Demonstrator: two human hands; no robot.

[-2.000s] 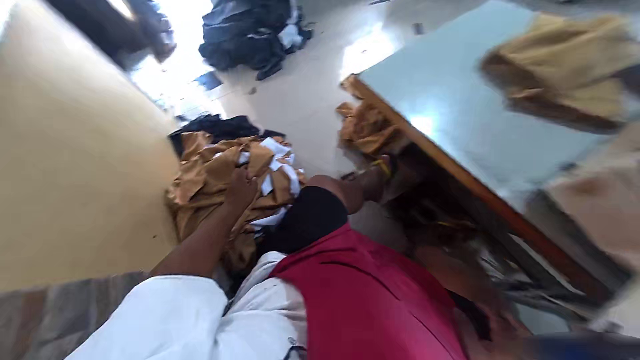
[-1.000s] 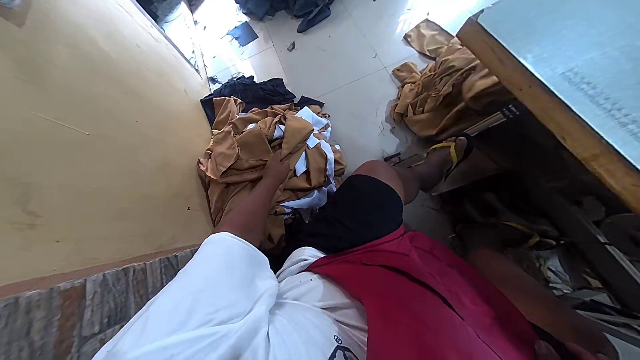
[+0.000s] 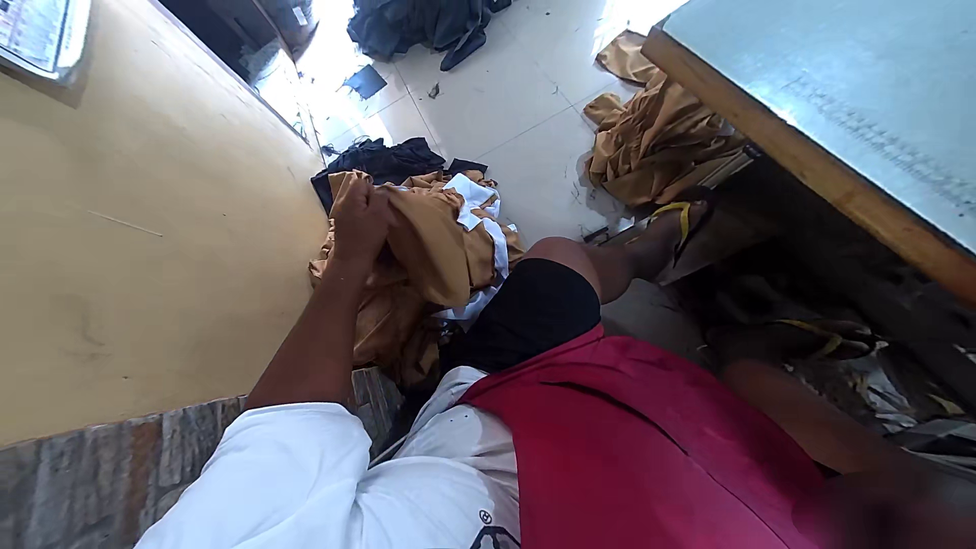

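My left hand [image 3: 364, 221] grips a piece of brown fabric [image 3: 431, 244] and holds part of it raised over a heap of brown and white cloth on the floor. White fabric strips [image 3: 488, 221] lie along the right side of that heap, and black cloth [image 3: 389, 158] lies behind it. The heap rests between the yellow wall and my knee. My right hand [image 3: 877, 503] is a dark blur at the lower right corner; its fingers and anything in them cannot be made out. A red cloth [image 3: 648, 450] covers my lap.
A table with a pale top and wooden edge [image 3: 808, 171] stands at the right, with my sandalled feet beneath it. More brown fabric [image 3: 656, 137] lies on the floor beside it. Dark cloth [image 3: 427, 27] lies at the top. The yellow wall [image 3: 168, 252] borders the left.
My left hand has taken hold of brown fabric and lifted part of it, moving toward the wall side of the heap. The view has shifted.
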